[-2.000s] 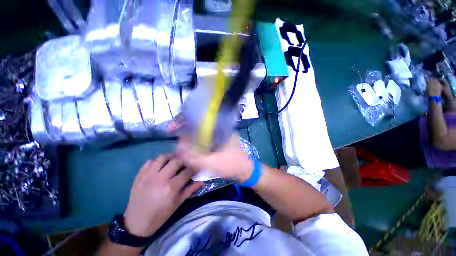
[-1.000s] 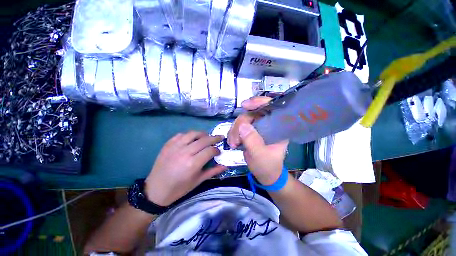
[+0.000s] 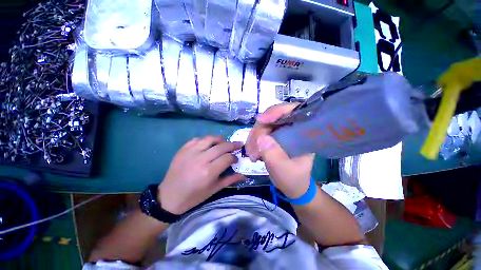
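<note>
A white plastic housing (image 3: 251, 166) lies on the green bench in front of me, partly covered by both hands. My right hand (image 3: 282, 150) is closed around the front end of the grey electric screwdriver (image 3: 343, 124), which tilts up to the right. Its tip is hidden by my fingers over the housing. My left hand (image 3: 198, 166) lies at the housing's left side, fingertips touching it near a small dark part. Whether it grips the housing is hard to tell.
Bagged housings (image 3: 174, 79) stand in rows behind my hands. The silver screw feeder (image 3: 314, 60) and green box (image 3: 365, 37) are at the back right, beside liner sheets (image 3: 393, 174). A tray of tangled wired components (image 3: 42, 105) is at left. A yellow tie (image 3: 448, 105) hangs at right.
The screwdriver, upright and blurred two seconds ago, now slants over the housing, with my right hand around its front end. Since one second ago the hands have barely moved; the view has shifted slightly.
</note>
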